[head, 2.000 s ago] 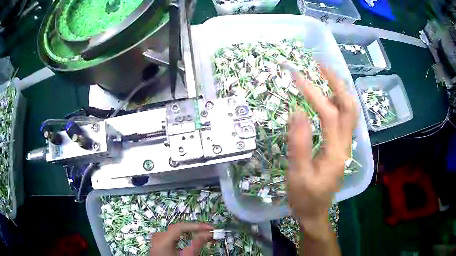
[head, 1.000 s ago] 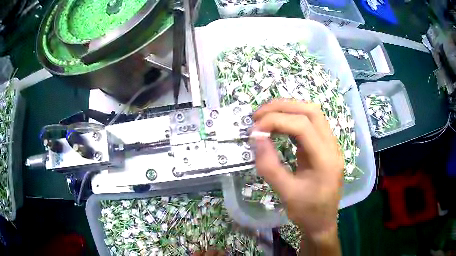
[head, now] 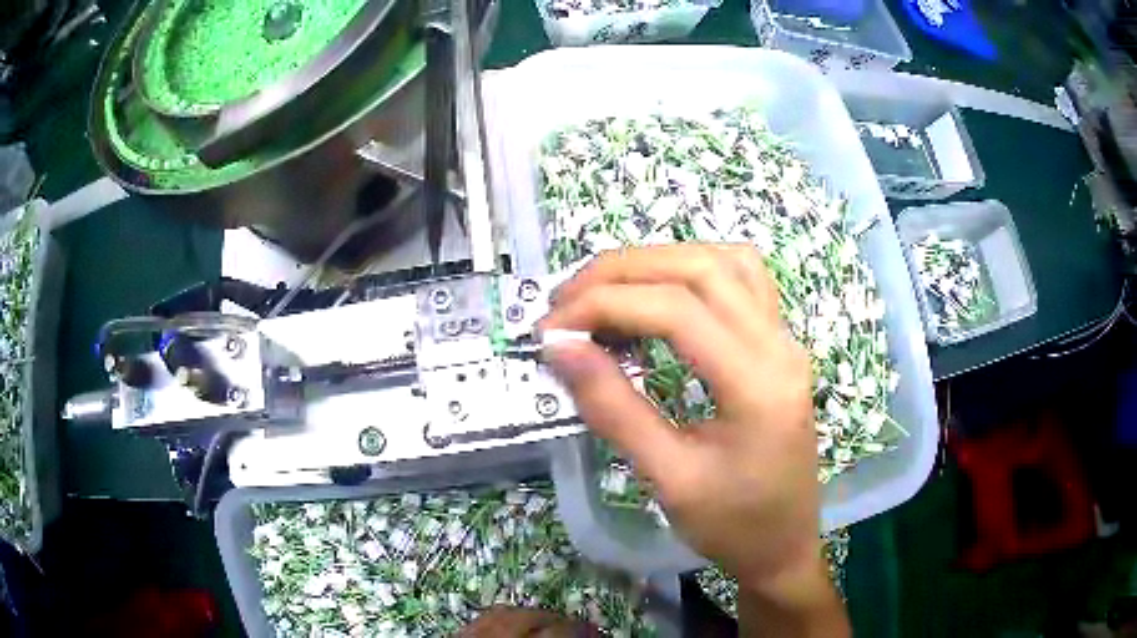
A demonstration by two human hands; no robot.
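My right hand (head: pixel 723 386) reaches over the right part of the silver assembly fixture (head: pixel 480 355). Its thumb and index finger pinch a small white head (head: pixel 565 337) beside the green line of the feed track (head: pixel 480 162). The far side of the piece is hard to make out. My left hand (head: pixel 530 623) is cut off by the bottom edge, over the lower translucent bin; its fingers are mostly out of the picture, and I cannot tell what it holds.
A large translucent bin (head: pixel 916 411) heaped with white-and-green workpieces stands right of the fixture. The lower translucent bin (head: pixel 231 536) is below it. The bowl feeder (head: pixel 268 187) is upper left. Small clear boxes (head: pixel 1025 268) are upper right. A long bin (head: pixel 47 374) lines the left edge.
My right hand came from over the large bin to the fixture's right end, then moved further left along it with the white head. My left hand dropped to the bottom edge.
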